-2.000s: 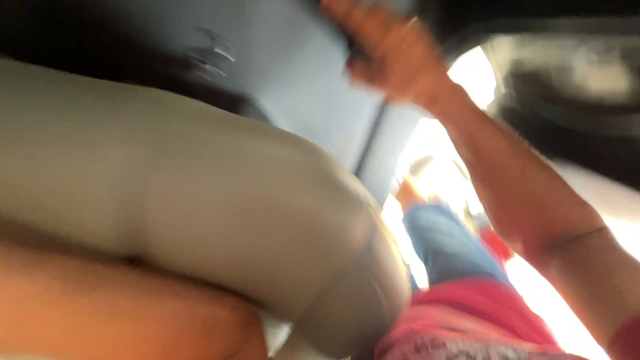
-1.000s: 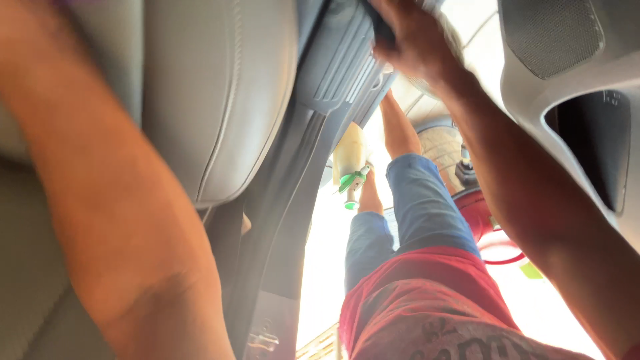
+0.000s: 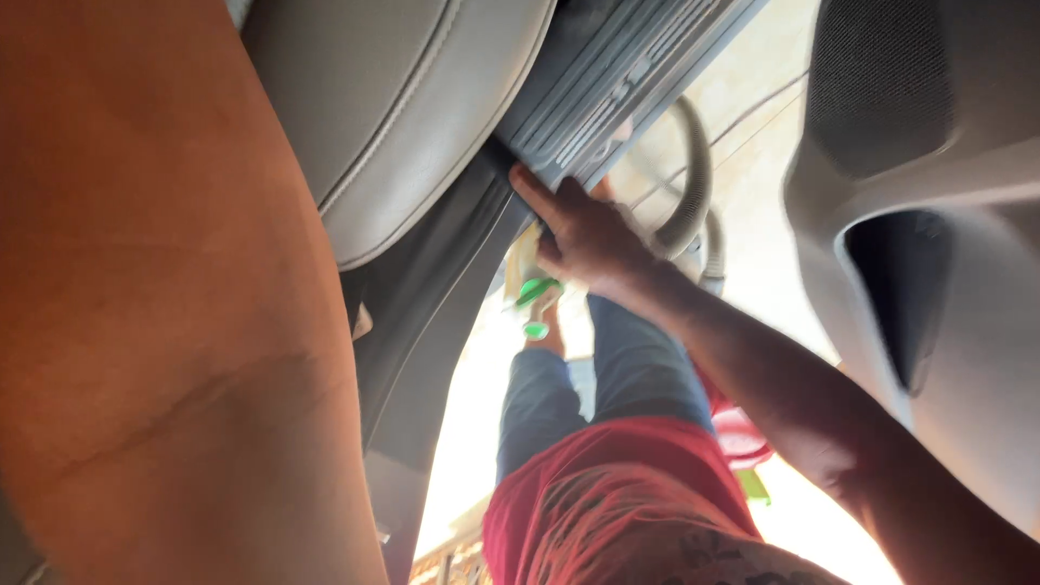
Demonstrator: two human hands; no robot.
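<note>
My right hand (image 3: 585, 231) is beside the ribbed grey door sill trim (image 3: 617, 81) of a car, its index finger stretched along the edge. Its fingers are around a dark nozzle-like piece (image 3: 546, 232), mostly hidden by the hand. Behind the wrist curves a grey corrugated hose (image 3: 695, 179); whether it joins the dark piece cannot be told. The left forearm fills the left side of the view, and my left hand is out of frame. Between the arms lies the grey leather car seat (image 3: 455, 106) with a stitched seam.
At right stands the open door panel with its speaker grille (image 3: 881, 81) and dark pocket (image 3: 898, 284). Outside, near my legs, are a bottle with green trigger parts (image 3: 536, 292) and a red plastic container (image 3: 739, 439). A thin cable crosses the bright ground.
My right hand has come down along the sill, nearer the seat's side. The corrugated hose now shows plainly behind it. The left hand stays out of sight.
</note>
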